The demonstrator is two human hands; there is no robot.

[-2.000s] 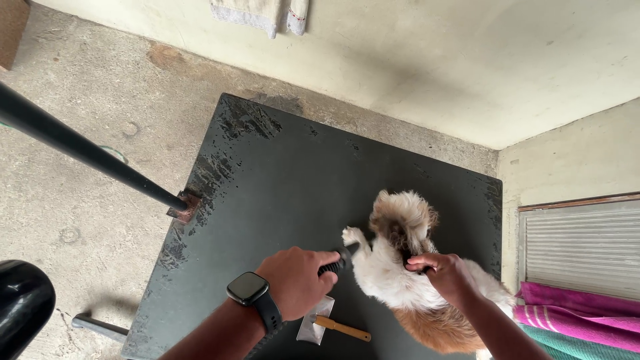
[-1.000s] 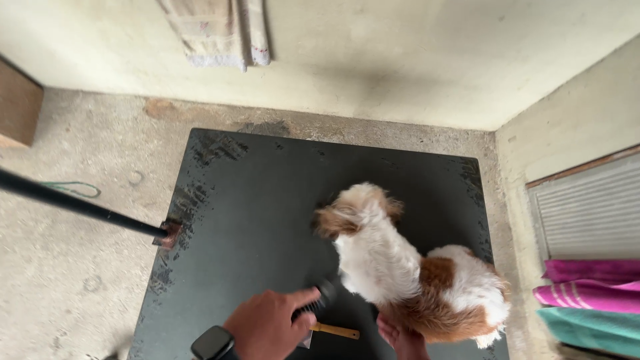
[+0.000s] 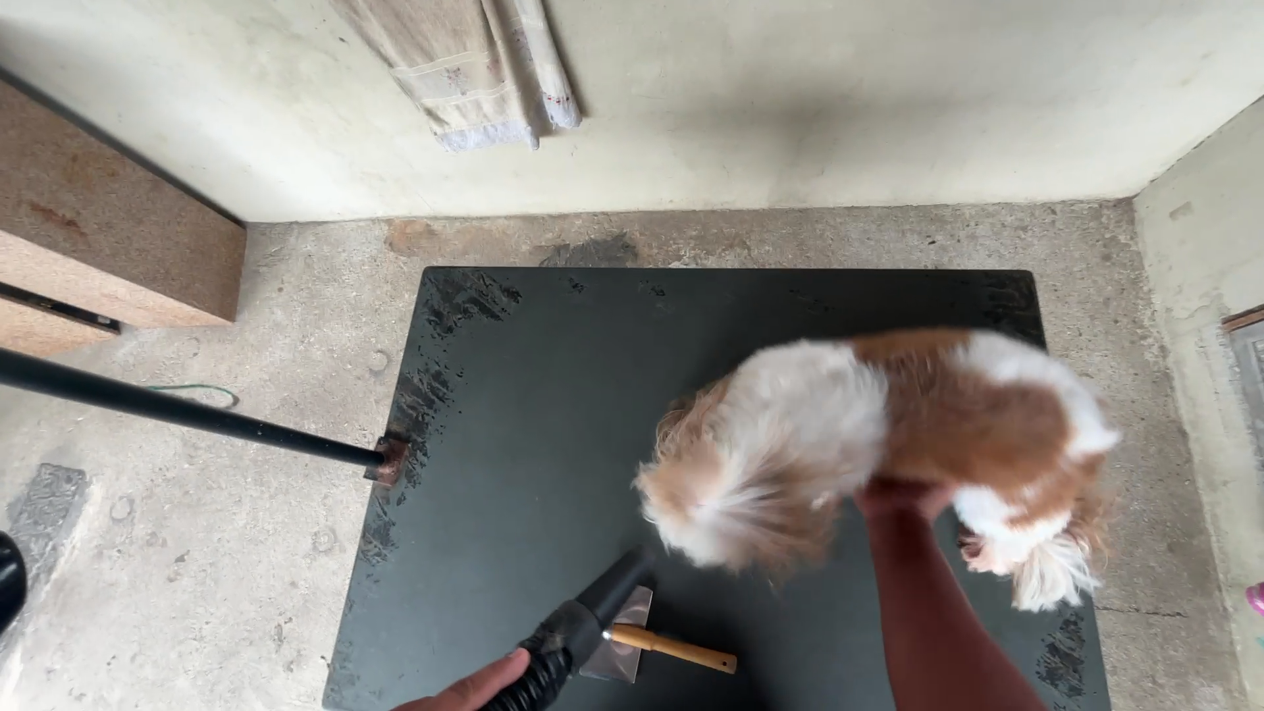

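A brown and white long-haired dog [image 3: 918, 415] is on the black grooming table [image 3: 533, 425], its head toward the left and blurred. Against its belly side rests my right hand [image 3: 904, 497], the fingers hidden under the fur. At the lower edge, my left hand [image 3: 484, 681] grips the ribbed hose of a black dryer nozzle [image 3: 592, 602], whose tip points toward the dog's head. Beside the nozzle a slicker brush with a wooden handle [image 3: 681, 649] lies on the tabletop, its metal back partly covered.
A black metal arm [image 3: 197, 415] is clamped to the table's left edge. Chipboard furniture [image 3: 118, 197] stands at the upper left. A towel [image 3: 474, 69] hangs on the pale wall behind the table. Concrete floor [image 3: 267, 533] surrounds the table, with a thin green cord [image 3: 197, 387] on it.
The dog has shifted its stance, its body now lying across the table from left to right. My right hand has moved from near its head to its belly side.
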